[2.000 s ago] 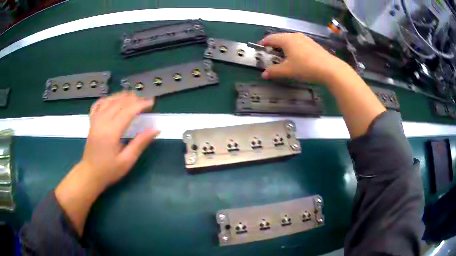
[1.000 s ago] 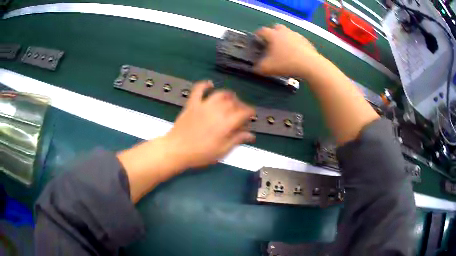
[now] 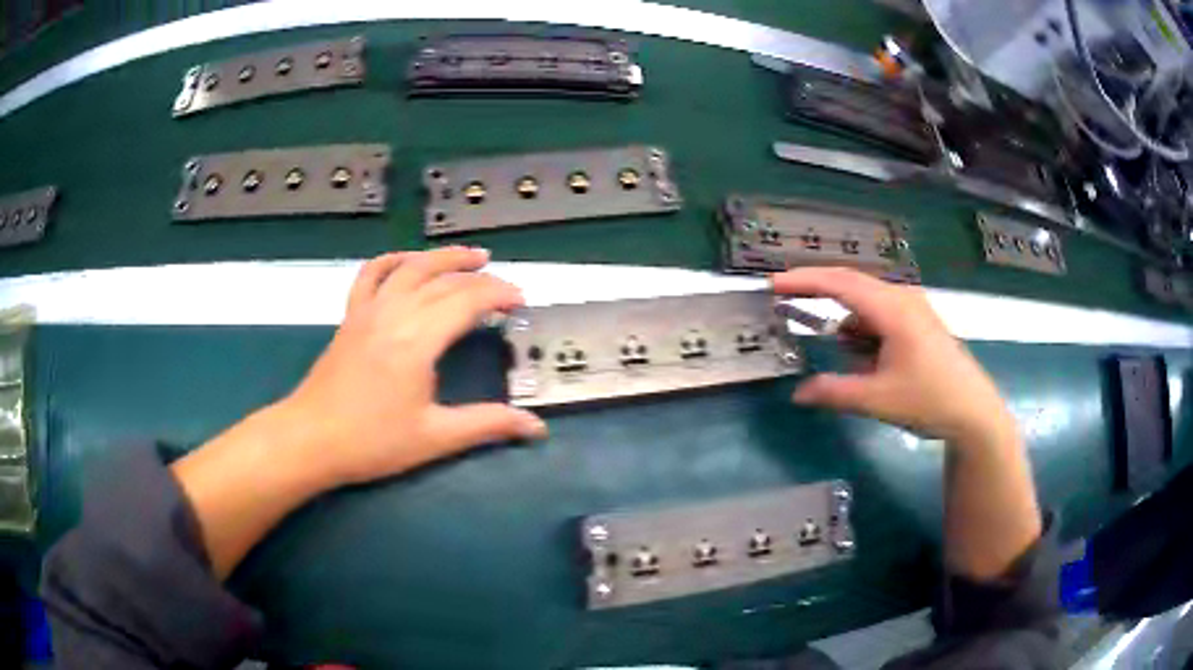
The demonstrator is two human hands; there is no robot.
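Observation:
A thick silver-grey fixture block (image 3: 665,373) with four clusters of small holes lies in front of me, its far edge against the white stripe. My left hand (image 3: 393,373) grips its left end, fingertips at the far corner and thumb at the near corner. My right hand (image 3: 903,353) is at its right end, index finger at the far corner and thumb at the near corner. A slim silver tool (image 3: 807,318), which looks like tweezers, shows under the right fingers; most of it is hidden.
A similar plate (image 3: 720,569) lies nearer me. Beyond the stripe (image 3: 209,295) lie plates with brass-coloured centres (image 3: 553,212), (image 3: 281,196), (image 3: 268,94), a dark fixture stack (image 3: 523,85) and another fixture (image 3: 818,262). A black block (image 3: 1142,419) is at right, machinery with cables at upper right.
Both hands have come back from the far side to the block's ends. The far plates now lie in different places, with a dark stack at the back. The view has swung back.

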